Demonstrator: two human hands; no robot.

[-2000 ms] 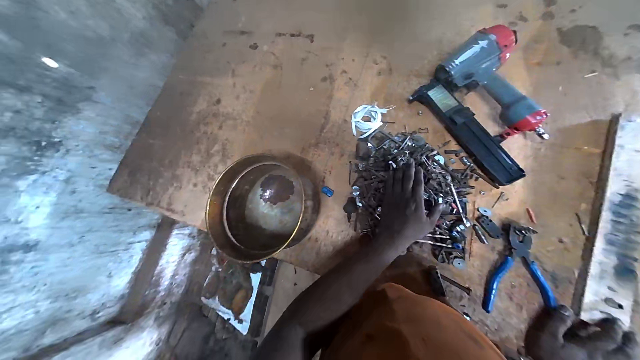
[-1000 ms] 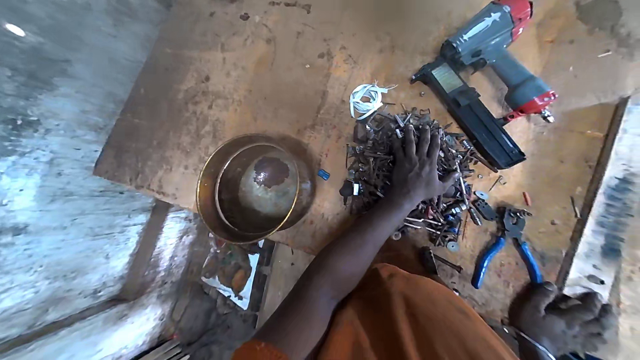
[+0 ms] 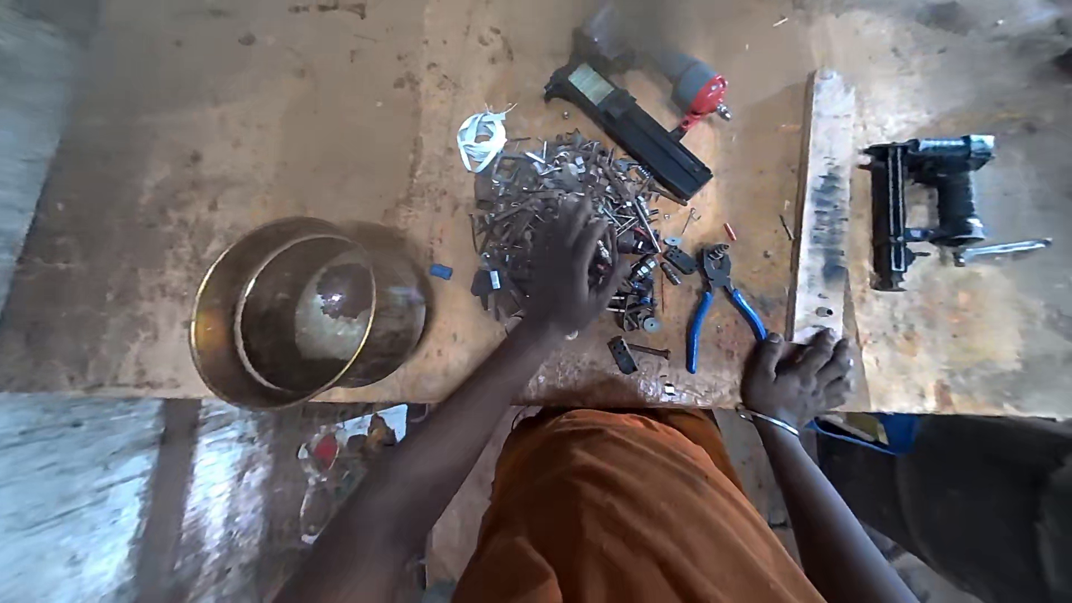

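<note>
My left hand (image 3: 571, 272) lies over the lower part of a heap of loose screws, nails and small metal parts (image 3: 536, 188); whether its fingers hold any piece is hidden. My right hand (image 3: 797, 377) rests, fingers spread, on the table's front edge and the near end of a worn wooden board (image 3: 825, 184). Just left of it are pliers with blue handles (image 3: 697, 327), their jaws pointing away from me. A round brass-coloured metal pan (image 3: 243, 335) stands at the left. Small dark metal blocks (image 3: 622, 355) and a rusty bolt (image 3: 650, 350) lie near the front edge.
A grey and red pneumatic nailer (image 3: 645, 134) lies behind the heap. A black pneumatic stapler (image 3: 955, 197) is right of the board. A white cord coil (image 3: 481, 141) and a small blue piece (image 3: 440, 271) lie on the wooden table (image 3: 318, 126). The pan sits at the front edge.
The view has shifted, bringing the black stapler into sight. My left hand stays on the heap, now at its lower part. My right hand remains beside the pliers.
</note>
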